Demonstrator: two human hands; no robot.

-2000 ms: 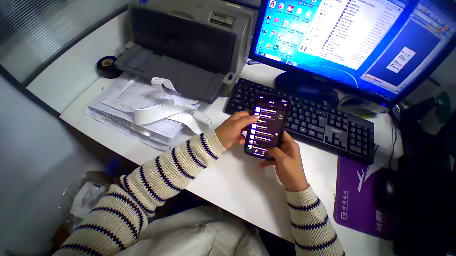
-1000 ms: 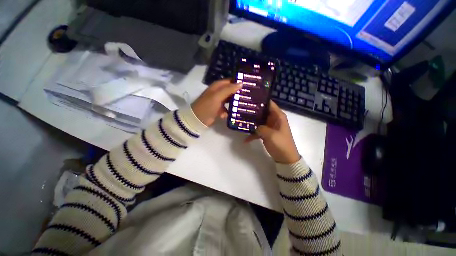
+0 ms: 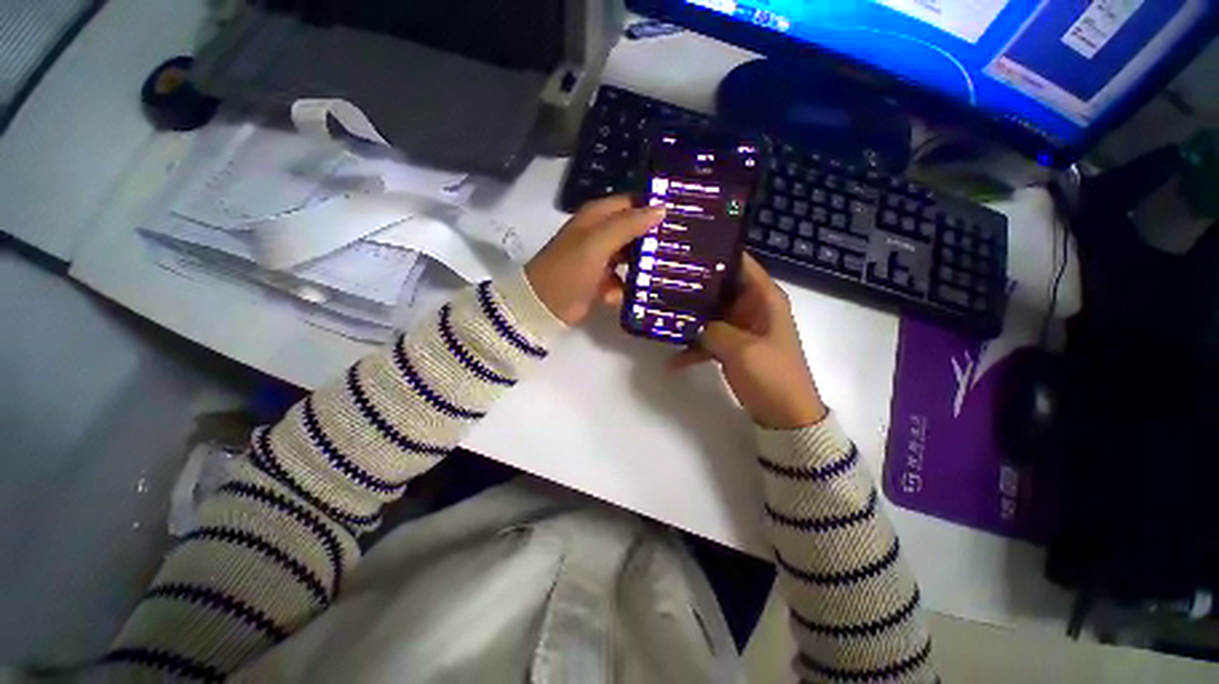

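A black smartphone (image 3: 691, 243) with a lit dark screen, showing a list of rows with small white icons, is held tilted above the desk, over the keyboard's left part. My left hand (image 3: 588, 257) grips its left edge, with the thumb over the screen's left side. My right hand (image 3: 765, 345) holds its lower right edge and bottom corner, with the thumb near the bottom of the screen. The fingers behind the phone are mostly hidden. The text on the screen is too small to read.
The black keyboard (image 3: 869, 234) lies behind the phone, below the monitor (image 3: 922, 67). Printed sheets (image 3: 247, 214) with a curled paper strip (image 3: 401, 225) lie at left, before the printer (image 3: 388, 100). A black roll (image 3: 177, 94) is far left. The purple mouse pad (image 3: 956, 441) and dark mouse (image 3: 1029, 394) are at right.
The camera view has shifted, so the desk and monitor sit higher in the picture than two seconds ago. Both hands still hold the phone, with the list still on its screen.
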